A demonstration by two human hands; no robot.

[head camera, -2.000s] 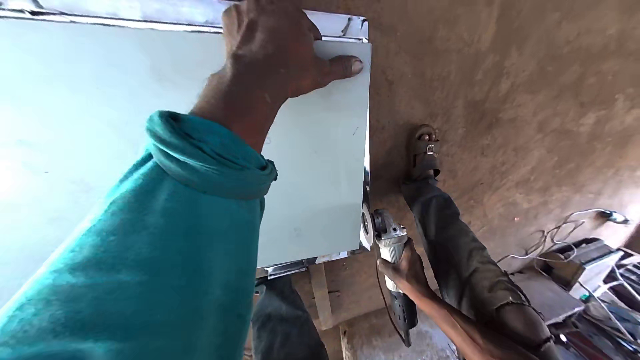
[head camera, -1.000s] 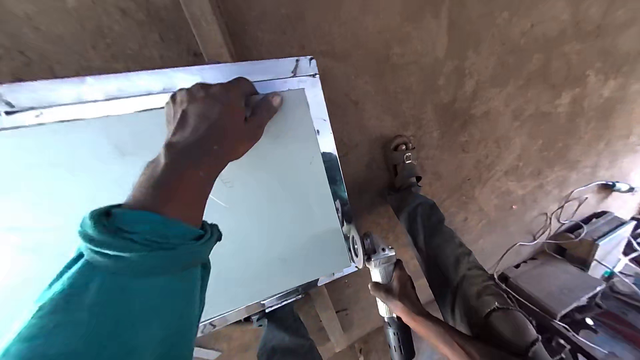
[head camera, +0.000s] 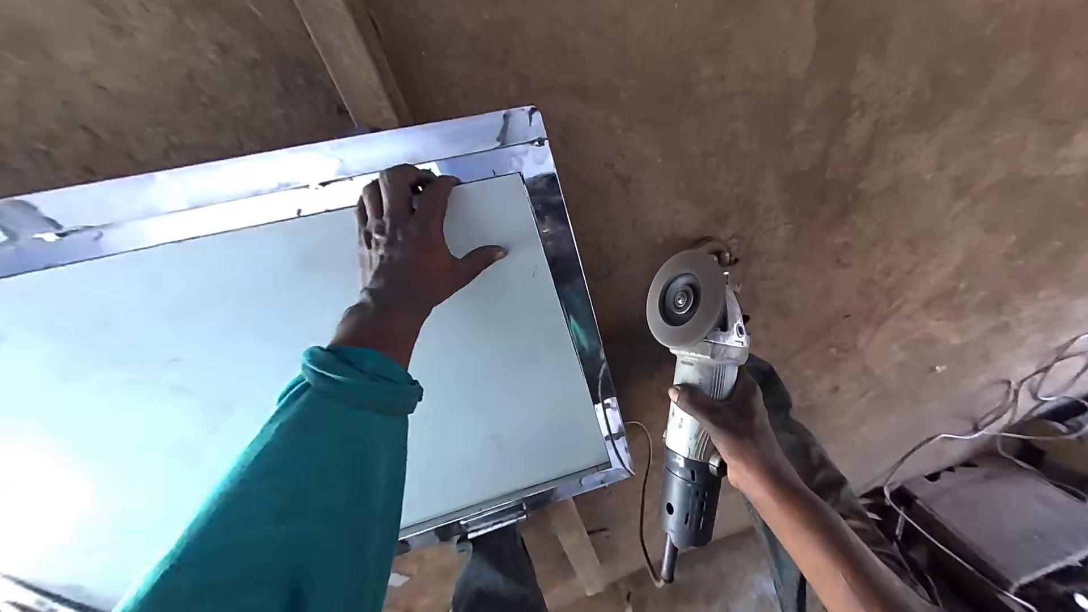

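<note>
My left hand [head camera: 408, 238], below a rolled teal sleeve, presses near the top edge of a pale flat panel [head camera: 493, 357], fingers at its border with the frame and thumb spread on its face. A shiny metal frame [head camera: 565, 255] surrounds the panel's visible top, right and bottom edges. My right hand [head camera: 722, 416] grips the body of an angle grinder [head camera: 701, 374], held off the frame's right side with its disc [head camera: 682, 297] facing up. Whether the disc is spinning cannot be told.
Wooden beams [head camera: 357, 64] [head camera: 578, 544] show beyond and below the frame. The brown ground [head camera: 850, 170] lies around. At the lower right are a dark box-like unit [head camera: 1003, 518] and tangled cables [head camera: 1003, 416]. My trouser legs [head camera: 501, 569] are beneath, with a sandalled foot partly behind the grinder.
The grinder has moved away from the frame's right edge, and its disc has turned to face up. The panel's right edge, near the frame's outer edge earlier, now shows a wide metal border beside it.
</note>
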